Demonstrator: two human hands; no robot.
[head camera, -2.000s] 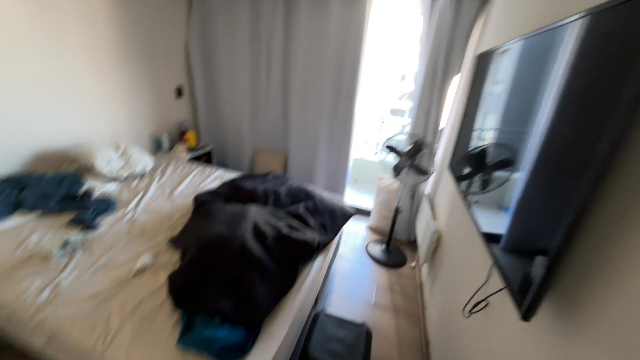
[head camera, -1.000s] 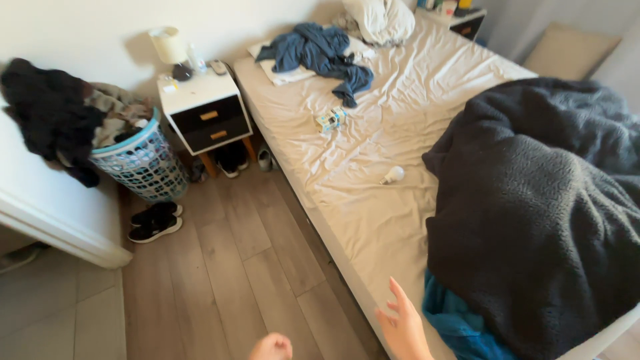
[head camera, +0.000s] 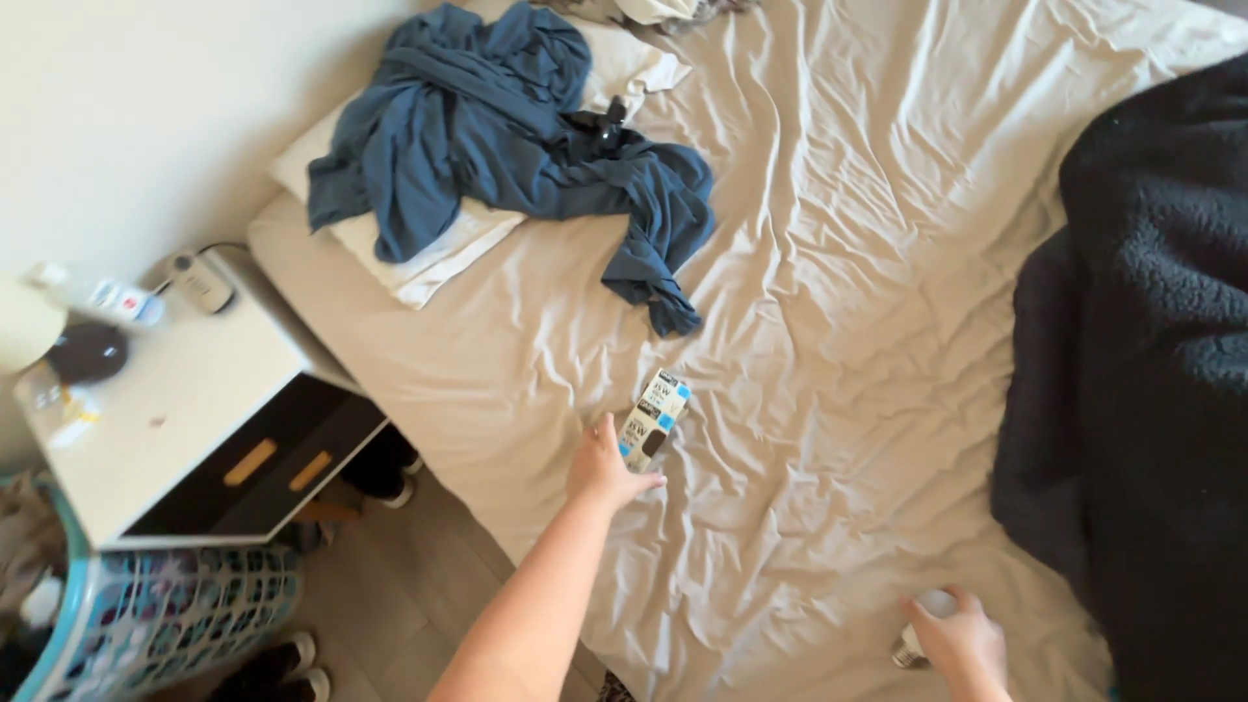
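Observation:
My left hand (head camera: 606, 470) is at the near end of a printed cardboard light bulb box (head camera: 655, 419) on the bed's beige sheet (head camera: 838, 390), thumb and fingers spread to either side of it; a firm grip cannot be made out. At the lower right, my right hand (head camera: 960, 634) has its fingers closed around a white light bulb (head camera: 938, 604), whose metal screw base points down and to the left, close to the sheet.
A blue garment (head camera: 507, 127) with a small black object lies over a pillow (head camera: 468, 249). The dark fleece blanket (head camera: 1150, 390) covers the bed's right side. A white nightstand (head camera: 195, 390) and a laundry basket (head camera: 185, 604) stand at left, shoes (head camera: 283, 673) on the floor.
Both hands have reached out over the bed, the left to the box and the right to the bulb, which lay untouched on the sheet. The view has moved closer to the bed.

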